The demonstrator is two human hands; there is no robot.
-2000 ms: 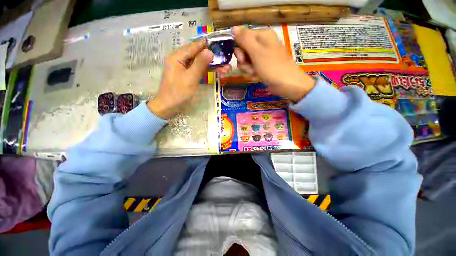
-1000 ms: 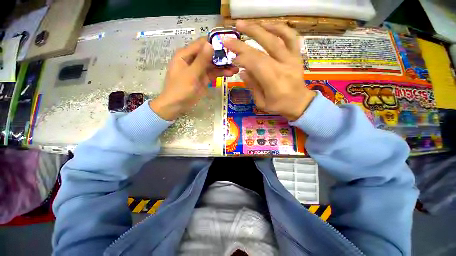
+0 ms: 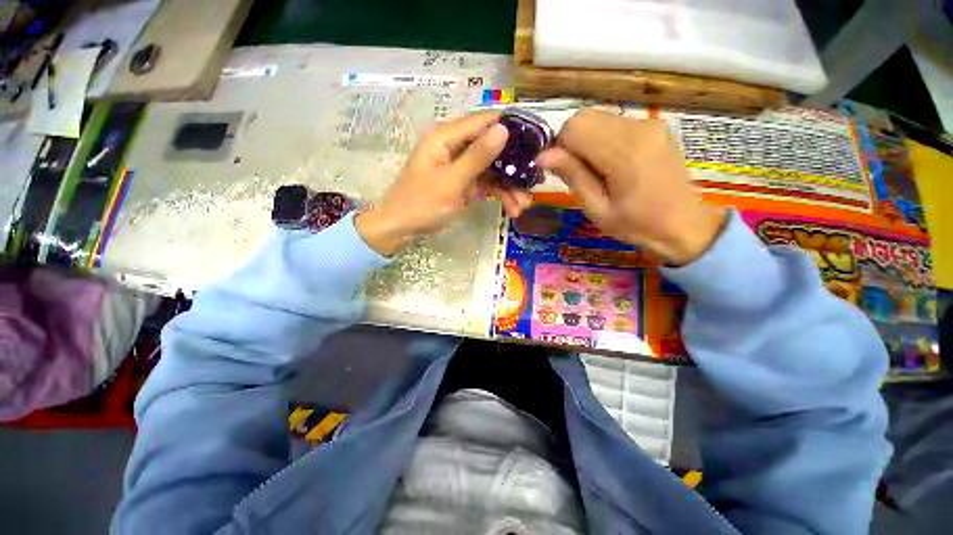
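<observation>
A small rounded-square watch-like unit (image 3: 521, 148) with a dark, purple-tinged face and a few light spots is held above the sheets. My left hand (image 3: 444, 180) grips it at its left side and from below. My right hand (image 3: 632, 178) is at its right edge with bent fingers; whether it grips the unit or a film is hidden. Two more dark units, one plain (image 3: 292, 204) and one reddish speckled (image 3: 327, 209), lie side by side on the worn grey printed sheet (image 3: 209, 251), by my left sleeve.
A colourful printed card sheet (image 3: 585, 303) lies under my right arm. Beyond are a brown wooden edge (image 3: 648, 88) and a white tray or block (image 3: 674, 42). A beige board (image 3: 188, 52) is at the far left. A white compartment tray (image 3: 632, 402) is below the table edge.
The unit's face has gone from bright and reflective to dark. My right fingers have moved off its face to its right edge. The whole view has shifted, with things now further right.
</observation>
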